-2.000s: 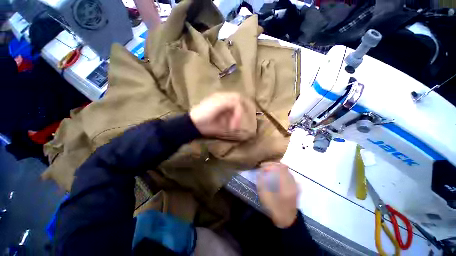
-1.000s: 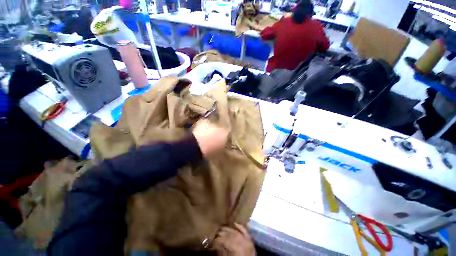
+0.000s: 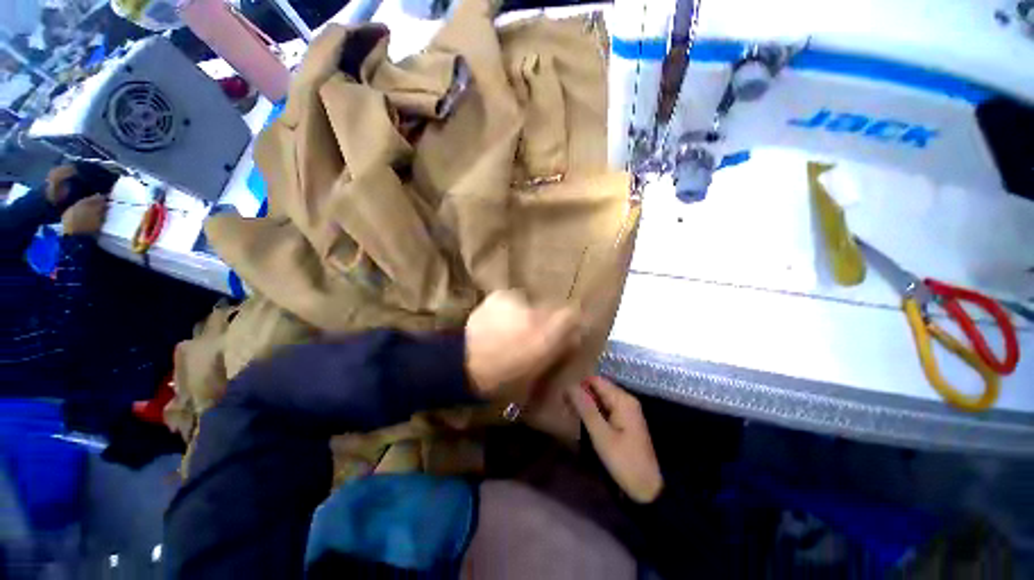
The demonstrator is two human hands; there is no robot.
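The tan jacket (image 3: 374,215) lies bunched on the table and hangs over the front edge onto the lap. Its straight front edge runs up to the presser foot (image 3: 641,181) of the white sewing machine (image 3: 794,125). My left hand (image 3: 516,340) is on the cloth near the table's front edge, slightly blurred, with its fingers curled; its grip is unclear. My right hand (image 3: 616,431) is just below the table edge, its thumb and fingertips pinching the jacket's edge. A small shiny metal piece (image 3: 511,411) shows on the cloth between the forearms.
Right of the jacket lie a yellow strip (image 3: 836,232) and shears (image 3: 947,329) with red and yellow handles. A grey vented machine box (image 3: 147,113) and red-handled scissors (image 3: 150,224) are at left. Another person's hands (image 3: 79,204) show at far left.
The view has tilted down from the room to the table. My left hand has moved down the cloth, towards my right hand. The jacket's front edge now lies straighter below the presser foot.
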